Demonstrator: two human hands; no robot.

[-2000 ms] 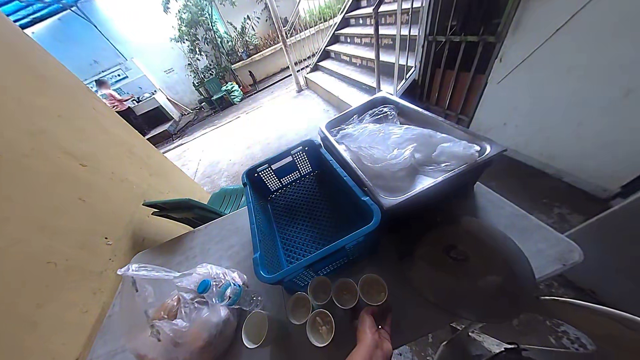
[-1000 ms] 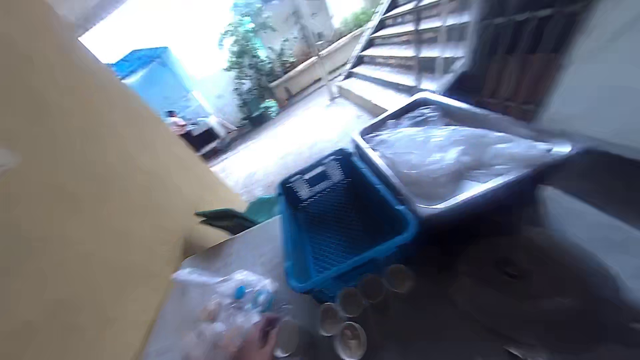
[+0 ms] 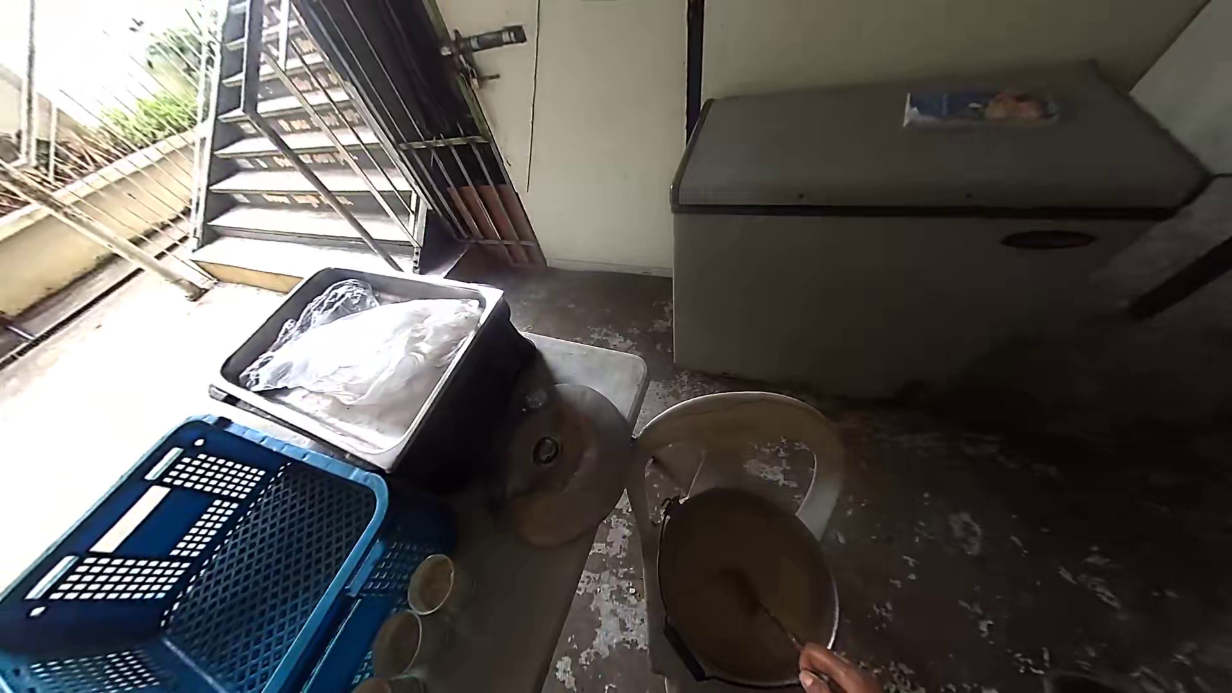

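Observation:
My right hand (image 3: 835,671) is at the bottom edge, closed on the thin handle of a ladle (image 3: 778,624) whose head is sunk in brown liquid. That liquid fills a large round pot (image 3: 833,616) standing on a white plastic chair (image 3: 746,409). My left hand is out of the frame. On the table to the left, several filled cups (image 3: 430,584) stand beside a blue plastic crate (image 3: 380,520). A round lid (image 3: 568,465) with a knob lies near the table's right end.
A steel tray (image 3: 385,452) holding a clear plastic bag (image 3: 385,342) sits on the table (image 3: 602,371) behind the crate. A chest freezer (image 3: 866,289) stands against the wall. Stairs (image 3: 308,226) with metal railings rise at the upper left.
The view has swung right, bringing the pot, chair and freezer into sight. One second ago a hand was by the plastic bag and cups at the table's front; now my right hand is at the pot.

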